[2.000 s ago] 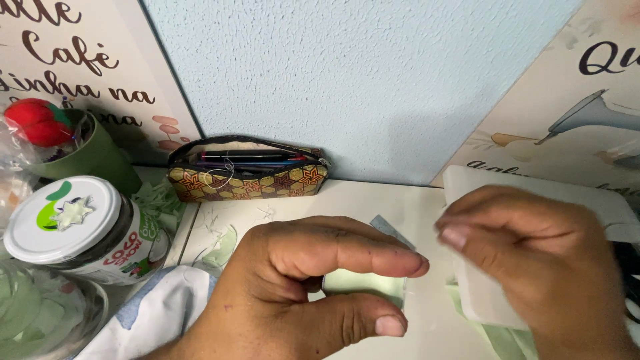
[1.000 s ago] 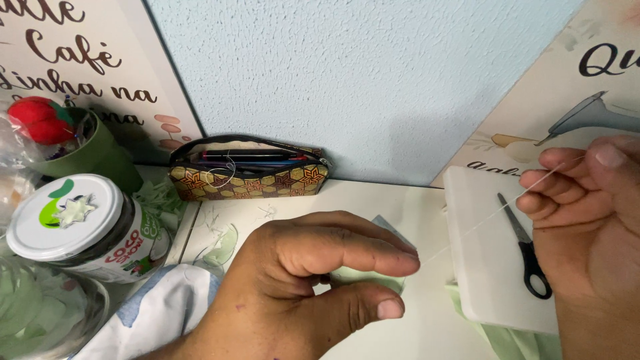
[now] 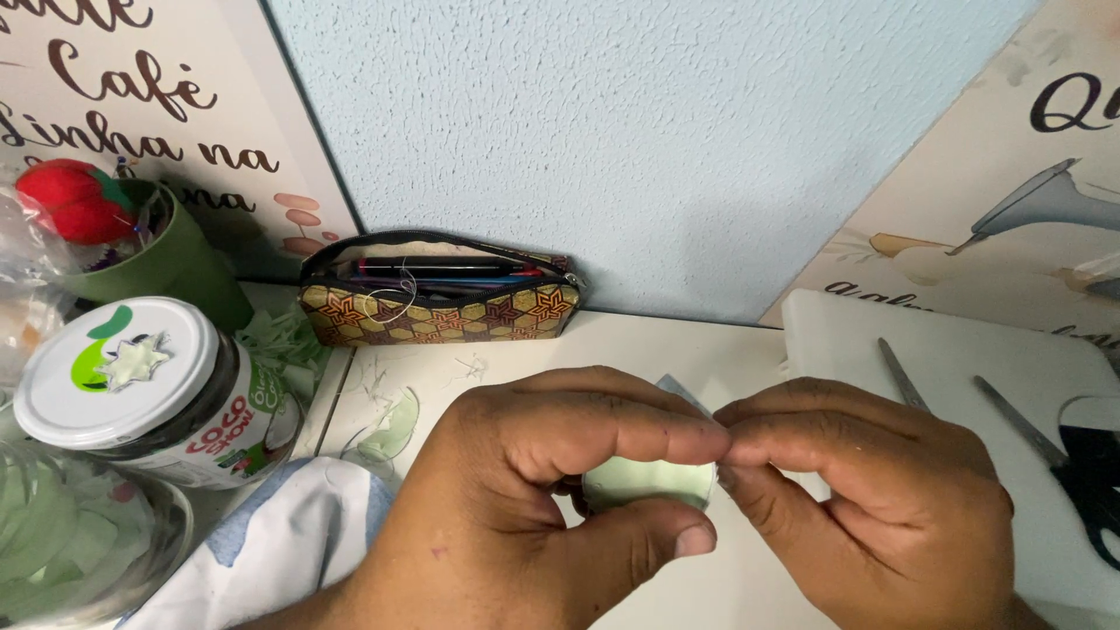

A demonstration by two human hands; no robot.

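Between the curled fingers and thumb of my left hand is a pale green fabric circle, its edge partly covered by the index finger. My right hand meets it at the circle's right edge, thumb and index finger pinched together close to my left fingertips. What those pinched fingertips hold is hidden, and no thread can be made out there. Behind the hands a small grey-blue piece pokes out on the white table.
Black-handled scissors lie open on a white board at right. A patterned pencil case stands by the wall. Left are a lidded jar, a glass jar of green scraps, a green pot with a red pincushion, and blue-white cloth.
My right hand, raised at the right with a thread stretched from it one second ago, has come back to the fabric beside my left hand. My left hand has stayed nearly in place.
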